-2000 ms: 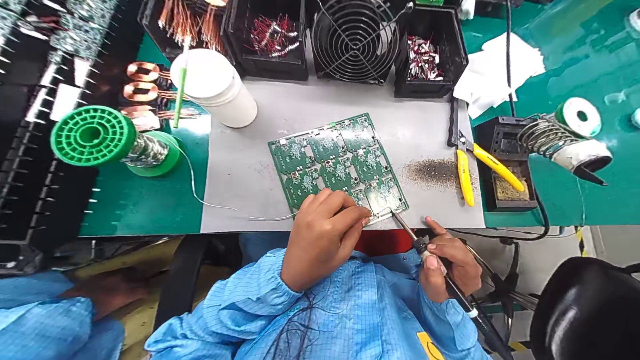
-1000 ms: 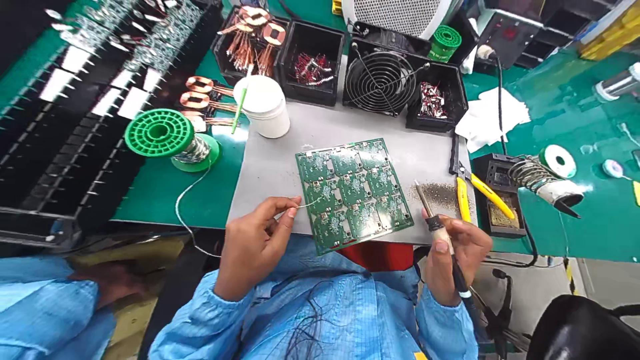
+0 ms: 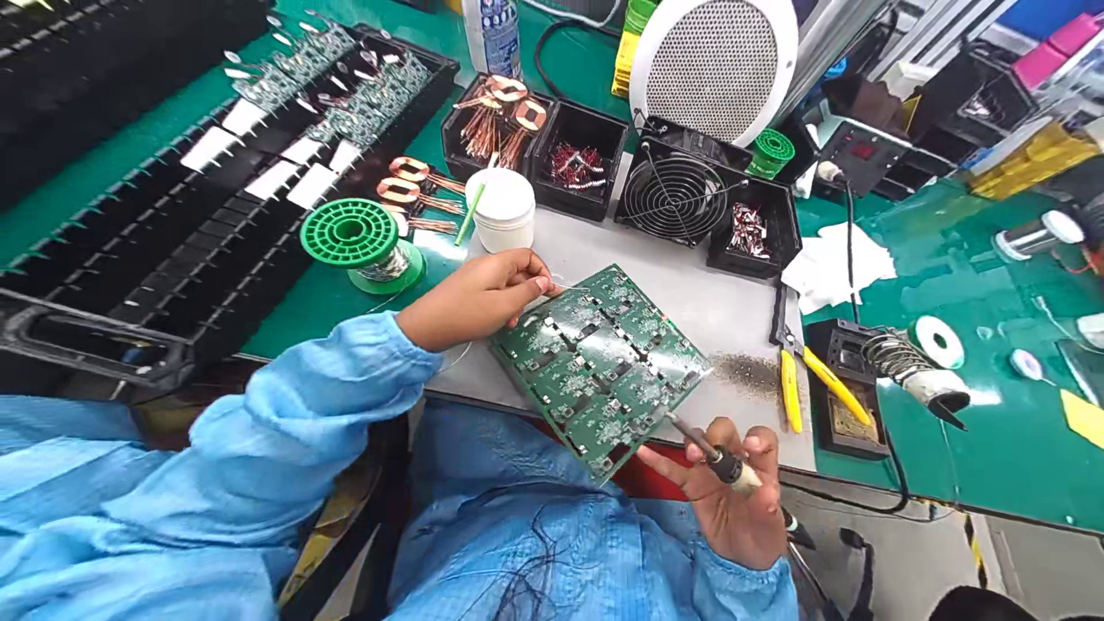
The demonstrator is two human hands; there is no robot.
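A green printed circuit board panel (image 3: 604, 366) lies turned at an angle on the grey mat, its near corner past the table edge. My left hand (image 3: 487, 297) is at the board's upper left edge, pinching thin solder wire (image 3: 569, 286) between thumb and fingers. The wire trails toward a green solder spool (image 3: 354, 241). My right hand (image 3: 733, 492) holds a soldering iron (image 3: 729, 466) with the fingers spread around its grip. The iron's tip is over the board's lower right part; whether it touches cannot be told.
Behind the board stand a white tub (image 3: 503, 211), black bins of wires and coils, and a fan (image 3: 675, 198). Yellow-handled cutters (image 3: 806, 371) and an iron stand (image 3: 849, 405) lie right. A black rack (image 3: 216, 198) fills the left. A person's blue sleeve (image 3: 60, 431) shows at far left.
The board has been turned. My left hand has moved from its near left side to its upper left edge. The iron's tip has come back over the board. The view has shifted.
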